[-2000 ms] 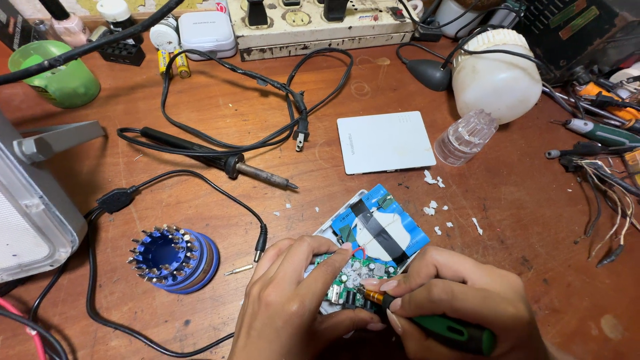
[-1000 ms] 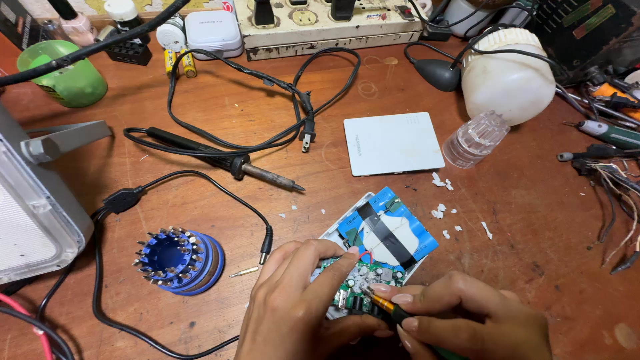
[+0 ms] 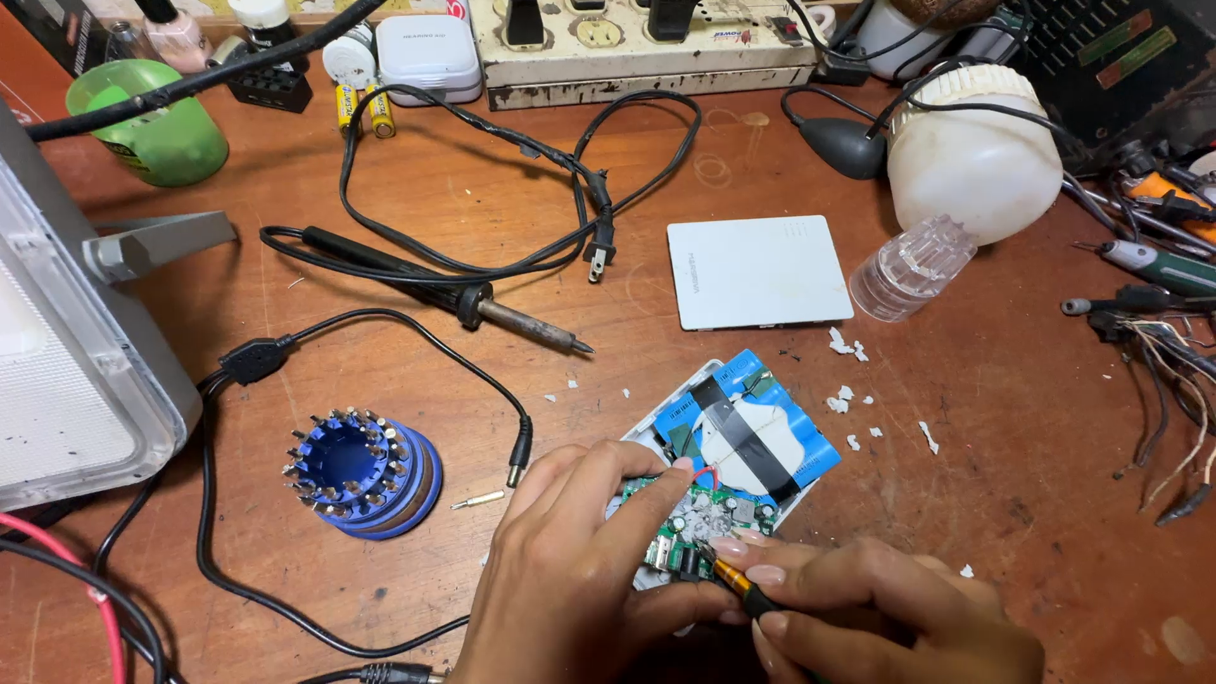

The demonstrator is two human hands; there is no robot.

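My left hand (image 3: 589, 560) grips the near left side of an opened white casing, its fingers around a green circuit board (image 3: 689, 518) with white residue on it. Beyond the board, a blue battery pack (image 3: 817, 442) with a black tape strip (image 3: 746, 437) lies in the casing. Between the fingers of my right hand (image 3: 874, 608) is a screwdriver (image 3: 731, 577) with a gold-coloured collar; its tip meets the board near the black connectors. The screwdriver's handle is mostly hidden by my fingers. A white cover (image 3: 760, 271) lies flat beyond the battery pack.
Left of my hands stand a blue bit holder (image 3: 389, 484) and a loose bit (image 3: 477, 500). A soldering iron (image 3: 522, 323) and its cord lie beyond. White scraps (image 3: 839, 401) dot the table near a clear plastic cup (image 3: 912, 266) and white bottle (image 3: 978, 157). A lamp (image 3: 85, 313) stands far left.
The screwdriver has moved from the board's lower part to a spot nearer its middle, and its handle has become more hidden by my right hand. My left hand keeps its hold.
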